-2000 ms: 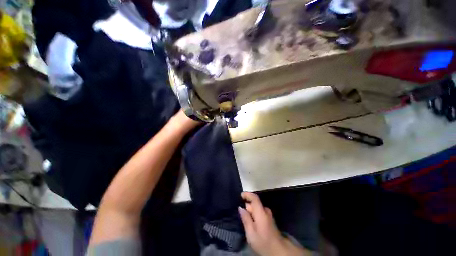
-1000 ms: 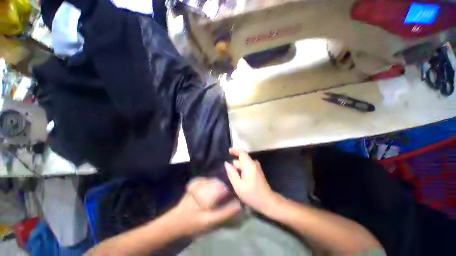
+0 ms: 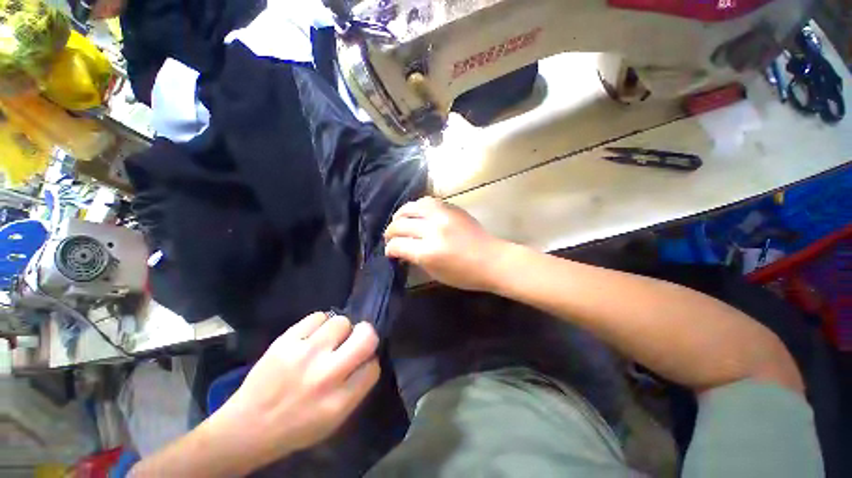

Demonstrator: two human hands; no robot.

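Note:
A large black garment (image 3: 252,187) drapes over the left of the table, with a shiny wrinkled lining part (image 3: 350,154) running under the needle area of the cream sewing machine (image 3: 504,51). My right hand (image 3: 439,241) is closed on the cloth edge just in front of the needle area. My left hand (image 3: 313,378) pinches the same cloth nearer to my lap. A bright lamp spot hides the presser foot and needle. A short dark strip of cloth (image 3: 374,289) is stretched between both hands.
Black thread snips (image 3: 652,159) lie right of the needle. Black-handled scissors (image 3: 811,79) and a red object (image 3: 715,99) lie farther right. A grey motor-like unit (image 3: 93,261) and yellow bags (image 3: 70,70) are at left. A red basket (image 3: 811,266) is below right.
My right hand has moved up the cloth toward the needle area. My left hand has moved left and now pinches the cloth. The shiny side of the cloth shows where the matte side was before.

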